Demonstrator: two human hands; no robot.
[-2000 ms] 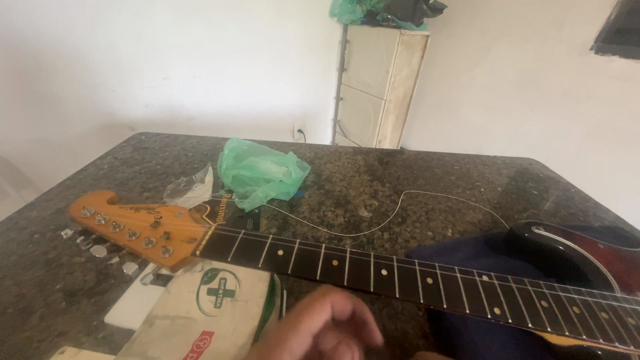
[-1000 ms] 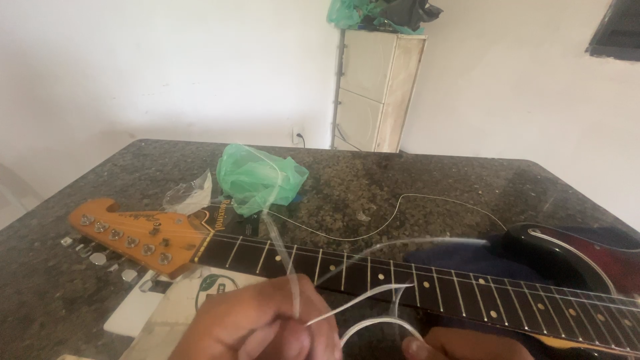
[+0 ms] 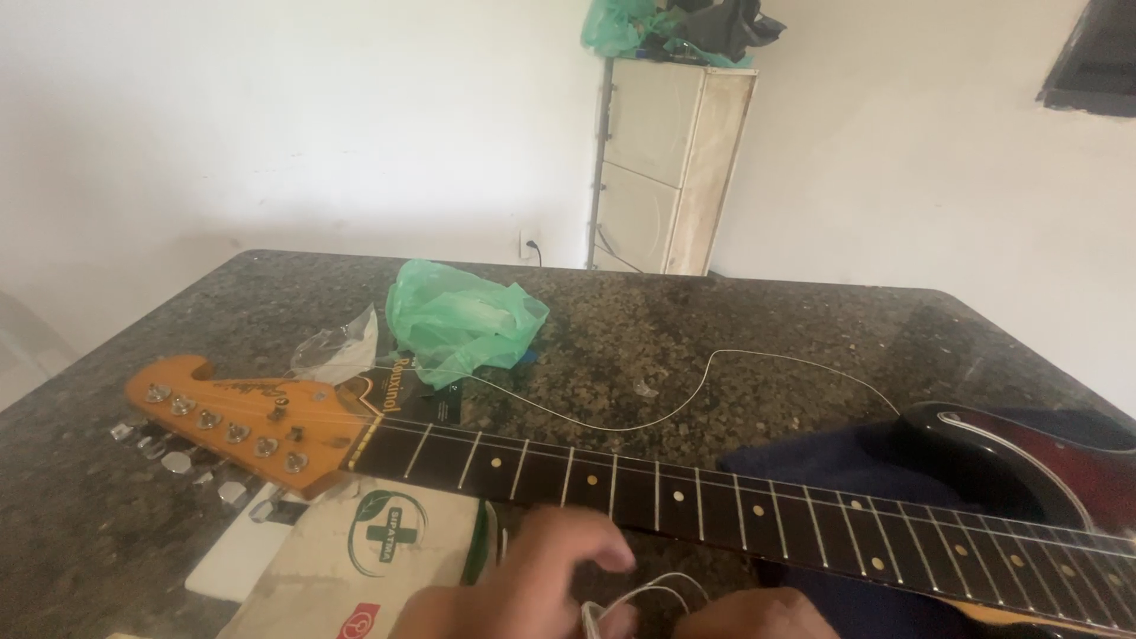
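An electric guitar lies across the table, its wooden headstock (image 3: 240, 417) at the left, its dark fretboard (image 3: 710, 497) running right to the sunburst body (image 3: 1047, 461). Below the neck, my left hand (image 3: 532, 577) has its fingers curled around a thin coiled string (image 3: 652, 590). Close on its right, my right hand (image 3: 754, 614) is at the other side of the coil, its fingertips cut off or hidden, so its grip is unclear. A few strings run along the neck. Another loose string (image 3: 612, 429) curves over the tabletop behind it.
The neck end rests by a printed cardboard box (image 3: 355, 568), over a white flat object (image 3: 235, 550). A green plastic bag (image 3: 461, 319), a clear packet (image 3: 342, 351) and a dark printed packet (image 3: 426, 399) lie behind the headstock. Dark blue cloth (image 3: 825, 461) is under the guitar on the granite table (image 3: 799, 311).
One second ago pale strands were raised in front of the neck between both hands; now a small coil shows low between them. Two seconds ago the left hand showed no string.
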